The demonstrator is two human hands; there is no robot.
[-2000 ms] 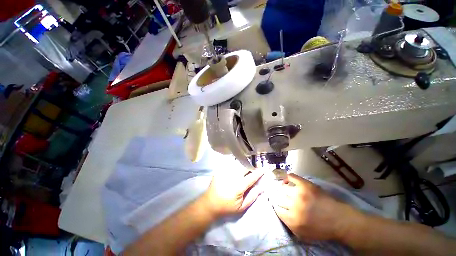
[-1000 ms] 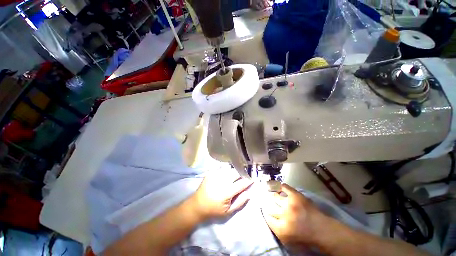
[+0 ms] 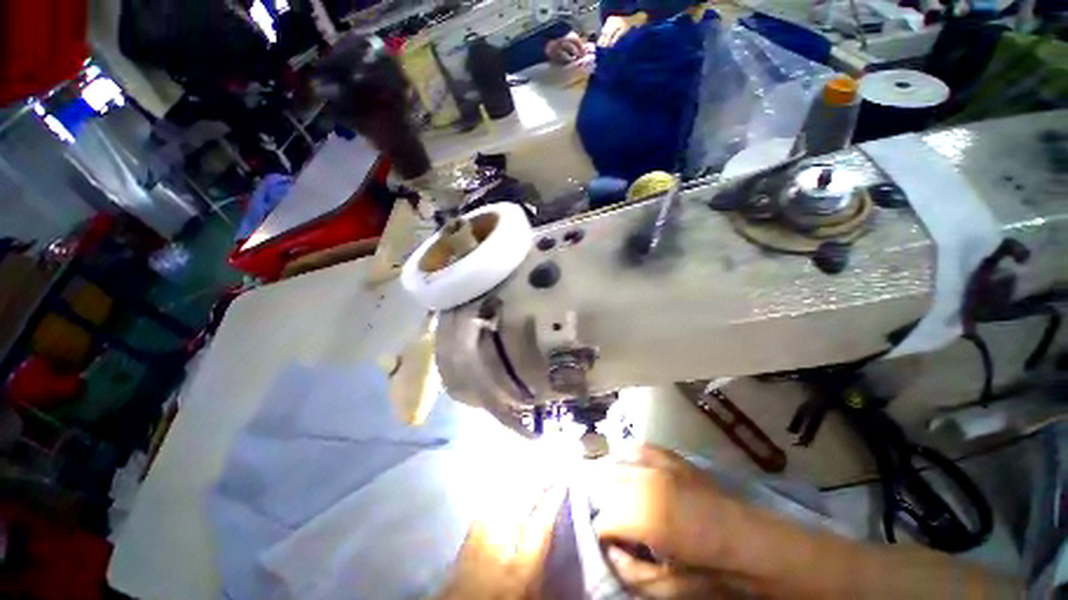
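Note:
The light blue-grey cloth (image 3: 340, 469) lies spread on the table left of the needle and runs under my hands. My left hand (image 3: 509, 545) is on the cloth at the bottom, partly washed out by glare and cut off by the lower edge. My right hand (image 3: 668, 510) is just in front of the presser foot (image 3: 595, 443), fingers bent over a narrow pale fold of cloth (image 3: 582, 533). Lamp glare hides the fingertips and needle. The cream sewing machine head (image 3: 703, 305) stands over the work.
Dark red-brown snips (image 3: 740, 428) and black-handled shears (image 3: 931, 498) lie right of the needle. A white tape roll (image 3: 469, 252) sits on the machine's left end. A white band (image 3: 937, 223) drapes over the arm. Behind are a grey-orange thread cone (image 3: 829, 115), navy fabric (image 3: 642, 94) and another person's hand (image 3: 618, 28).
My left hand has moved down and nearer to me. My right hand has turned and bent over the fold. The view has shifted right, showing more of the machine's right end.

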